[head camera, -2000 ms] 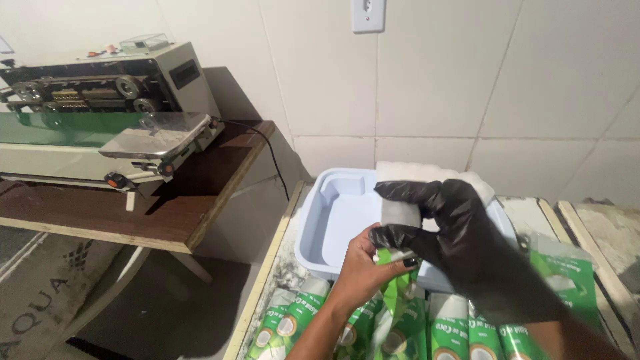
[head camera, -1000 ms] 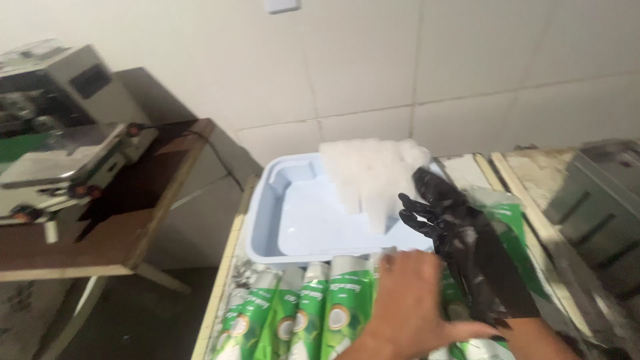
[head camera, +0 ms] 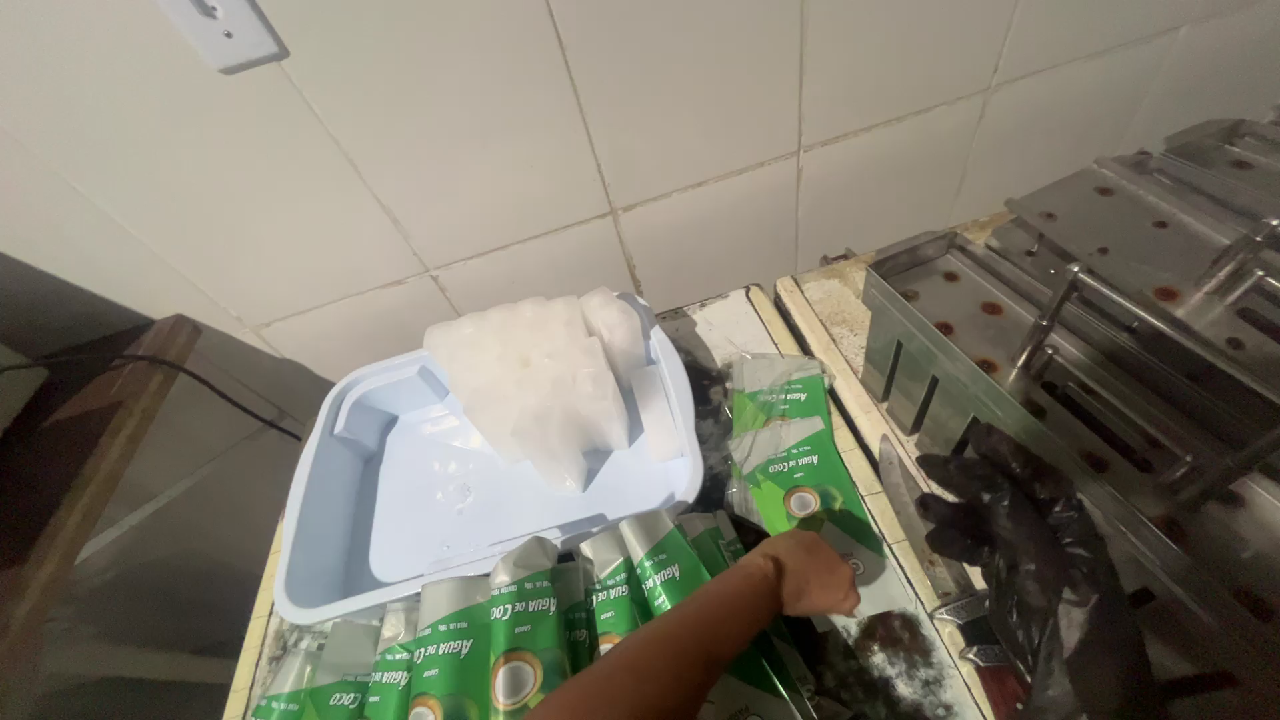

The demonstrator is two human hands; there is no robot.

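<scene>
My bare left hand (head camera: 815,575) is closed at the lower end of a flat green coconut-water packet (head camera: 800,480), which lies on another such packet (head camera: 778,392). Its fingertips are turned away, so its hold is unclear. My right hand (head camera: 1020,540), in a black glove, is at the right with fingers apart and nothing seen between them, beside the blade of a knife (head camera: 905,490). Several filled green packets (head camera: 520,640) stand in a row along the near side of a light blue plastic tub (head camera: 340,480). White frozen blocks (head camera: 530,375) rest in the tub's right part.
At the right stands a metal container (head camera: 915,370) with slots in its side, and perforated metal plates with rods (head camera: 1120,230) lie beyond. A brown table (head camera: 120,430) with a black cable is at the left. A tiled wall (head camera: 700,120) closes the back.
My left hand has moved right to the flat packets. My gloved right hand has moved away from the tub to the knife's side. The view has swung right.
</scene>
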